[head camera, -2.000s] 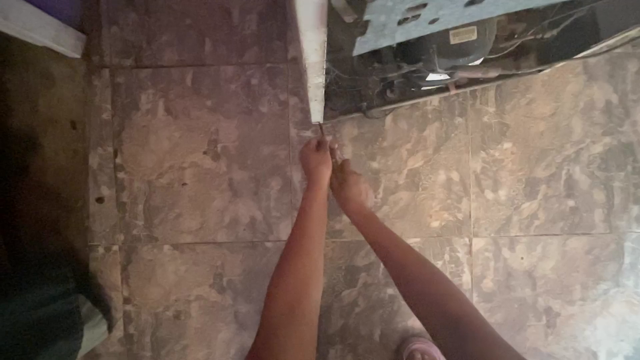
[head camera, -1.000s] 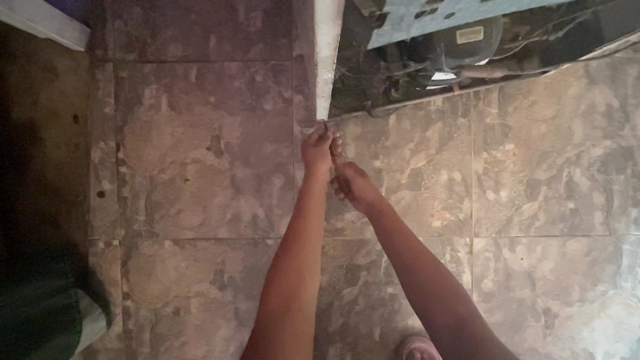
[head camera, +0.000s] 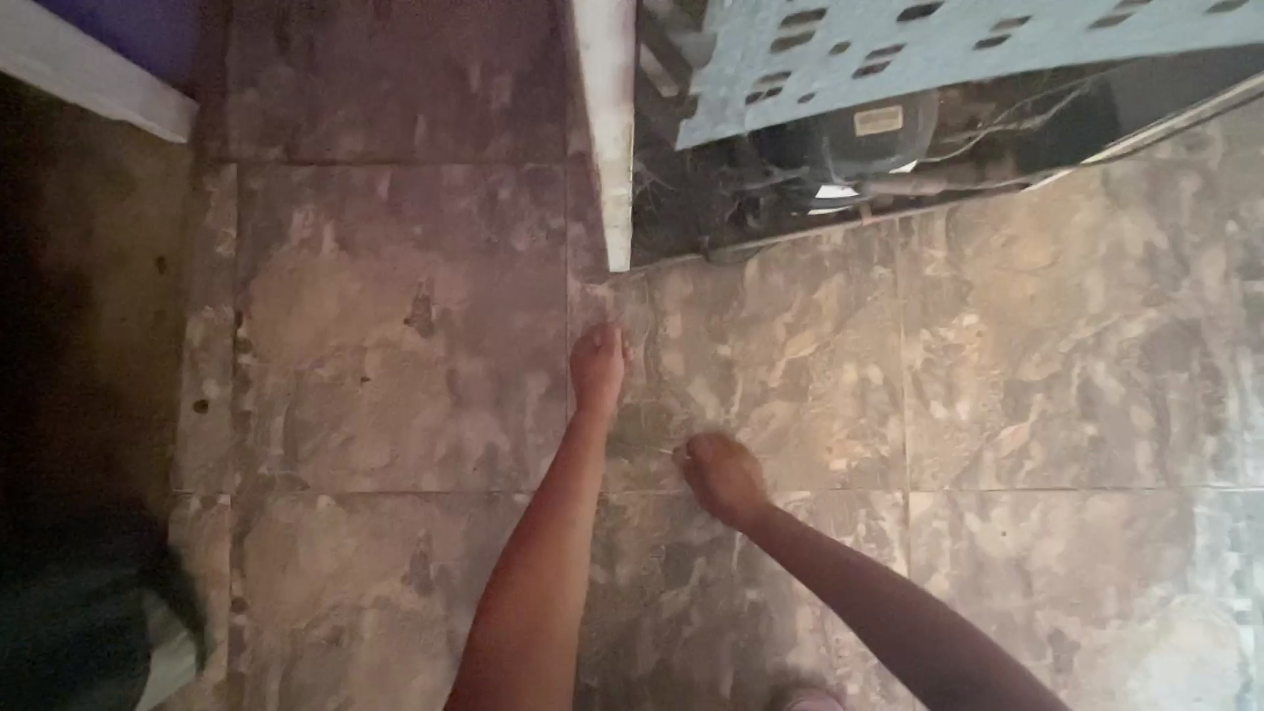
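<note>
My left hand, its fingers curled, is over the tiled floor, just below the lower tip of a white appliance side panel and apart from it. My right hand is lower and to the right, blurred, with its fingers curled. A faint thin line shows by its fingertips; whether it is something held cannot be made out. What either palm may hold is hidden. Right of the white panel, the open back of the appliance shows a black compressor with tubing and wires.
A perforated light blue-grey panel covers part of the appliance's back. At upper left is the end of a white ledge or frame. Dark cloth lies at lower left, and part of a pink shoe shows at the bottom edge.
My hands were close together at the lower tip of the white panel. Both have drawn back from it, and my right hand has moved down and right, away from my left.
</note>
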